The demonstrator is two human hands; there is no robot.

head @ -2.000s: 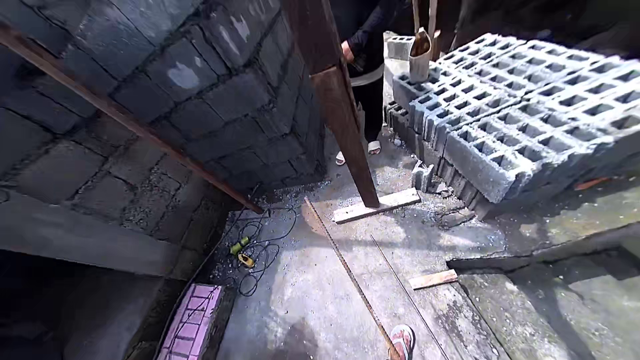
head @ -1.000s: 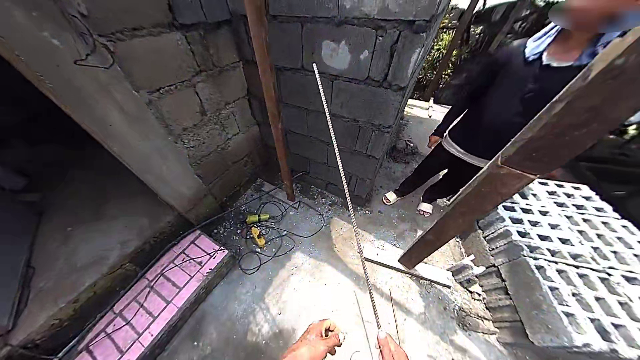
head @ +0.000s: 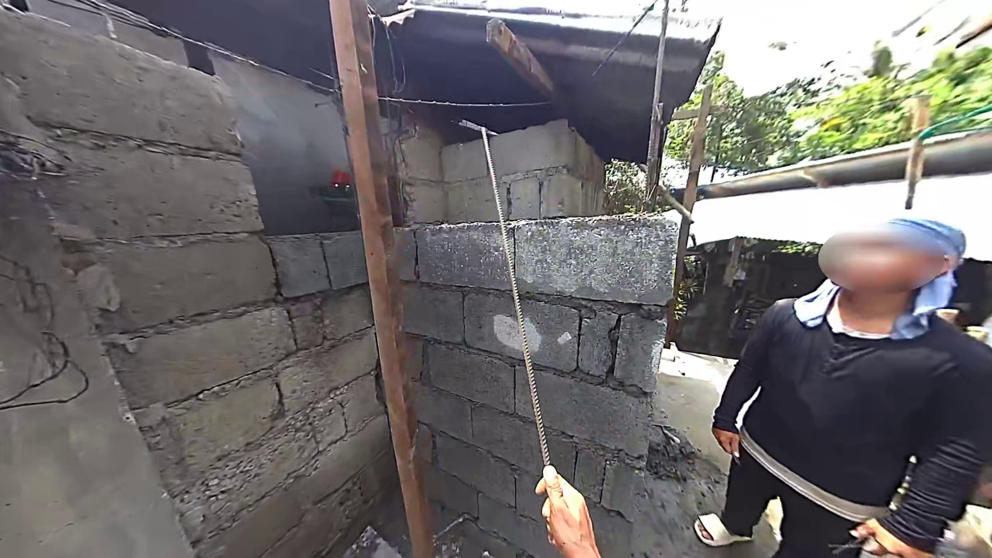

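Note:
My right hand (head: pixel 567 511) grips the lower end of a ribbed steel reinforcing bar (head: pixel 518 298). The bar slants up and slightly left in front of the concrete block wall (head: pixel 589 263), its top below the dark roof. A short light piece shows by that top end; whether it is part of the bar, I cannot tell. My left hand is out of view. Left of the bar stands a brown upright post (head: pixel 380 256).
A person (head: pixel 852 387) in a dark long-sleeved top and blue head cloth stands at the right, looking upward. A rough block wall (head: pixel 186 279) runs along the left. A wooden beam (head: pixel 521 58) juts out beneath the roof (head: pixel 620 70). Thin wires cross overhead.
The view has tilted up strongly from the floor. One second ago both my hands were in view low down, near the bar's lower end; now only the right is seen.

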